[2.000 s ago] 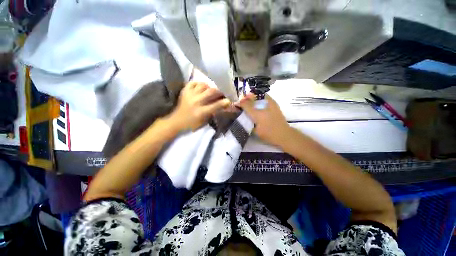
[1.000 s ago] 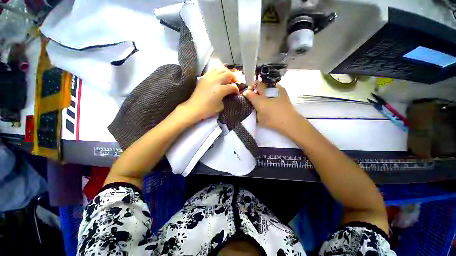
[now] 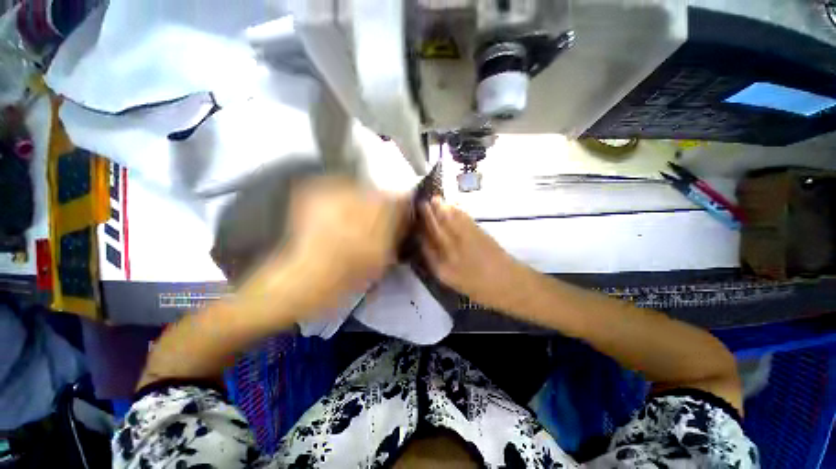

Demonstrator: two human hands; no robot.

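A white-backed piece of the garment panel (image 3: 408, 307) hangs over the table's front edge below my hands. The panel's brown-grey side (image 3: 252, 220) lies folded to the left, blurred. My left hand (image 3: 339, 229) is strongly blurred over the cloth; its fingers and grip cannot be made out. My right hand (image 3: 454, 243) has its fingertips on a dark fold of the cloth, just in front of the needle area. The sewing machine head (image 3: 513, 55) stands above, and its presser foot area (image 3: 469, 151) shows beyond my right fingertips.
A large white piece (image 3: 174, 55) with dark edges lies at the left. Right of the needle are a tape roll (image 3: 610, 145), pens (image 3: 701, 194) and a brown box (image 3: 788, 220). The control panel (image 3: 733, 82) juts out at upper right. Blue baskets (image 3: 788, 394) stand below the table.
Both hands and the cloth between them have moved back from the needle toward the table's front edge. The left hand is now blurred, and the presser foot area is less covered.
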